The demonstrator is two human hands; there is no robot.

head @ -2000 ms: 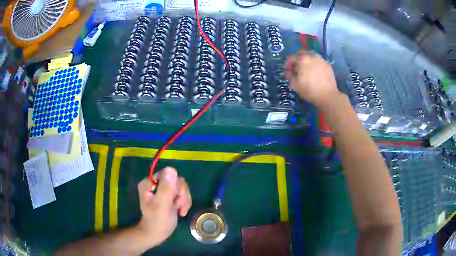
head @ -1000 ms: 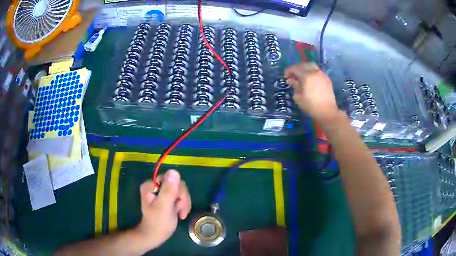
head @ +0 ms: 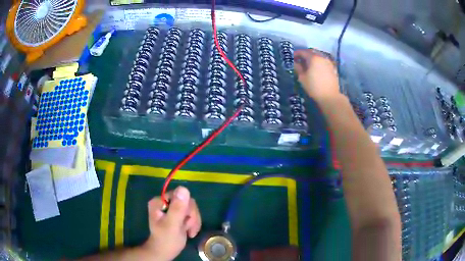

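Observation:
My left hand (head: 174, 222) is closed around the end of the red test lead (head: 189, 155), left of the contact base. The probe tip is hidden in the fingers. My right hand (head: 317, 74) is over the right column of the clear blister tray (head: 168, 127), beside a gap between round components. Whether it holds a component cannot be told. Rows of shiny round components (head: 216, 89) fill the tray. The contact base (head: 217, 248), a silver disc with a brass-coloured centre, lies on the green mat with nothing on it. Its dark cable (head: 235, 196) curves up and right.
A sheet of blue dot stickers (head: 62, 109) and paper slips (head: 43, 192) lie at left. An orange fan (head: 45, 23) and a monitor (head: 301, 6) are behind. Stacked trays (head: 403, 142) and a ribbed side tray (head: 423, 199) are at right. A brown-red pad (head: 275, 254) is cut off below.
My right hand has moved up along the tray's right column. The view has shifted, so the mat and contact base sit lower. My left hand still holds the red lead.

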